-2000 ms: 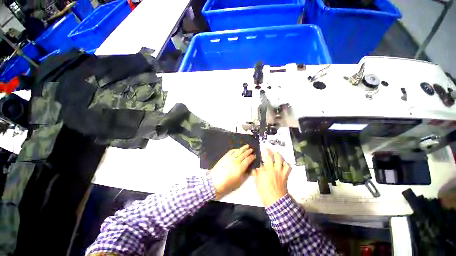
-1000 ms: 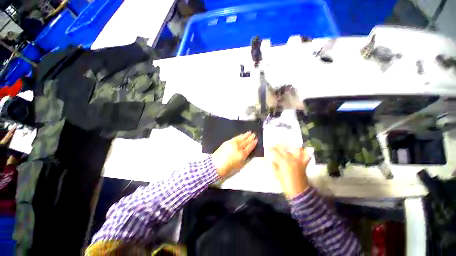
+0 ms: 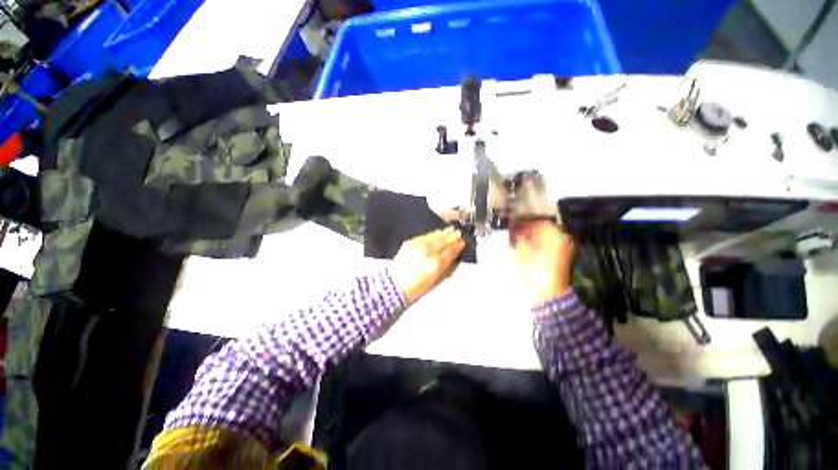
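A black cloth panel (image 3: pixel 395 223) lies flat on the white table left of the needle area, chained to a camouflage panel (image 3: pixel 340 204). My left hand (image 3: pixel 429 262) rests on its right part, fingers pointing toward the presser foot (image 3: pixel 480 220). My right hand (image 3: pixel 544 257) is right of the foot, blurred, its fingertips near the foot; what it holds, if anything, cannot be made out. The white sewing machine head (image 3: pixel 634 128) reaches over the table from the right. Camouflage strips (image 3: pixel 657 280) lie bunched under the machine arm.
A long heap of linked camouflage and black panels (image 3: pixel 211 211) covers the left side. A thin metal loop (image 3: pixel 696 329) and a dark tray or phone (image 3: pixel 755 286) lie right of the strips. Dark strips (image 3: pixel 798 395) are at far right. A blue crate (image 3: pixel 469 46) stands behind the table.
My right hand has moved up from the table front to beside the presser foot. My left hand is a little nearer the needle, and the black panel's right part has shifted under it.
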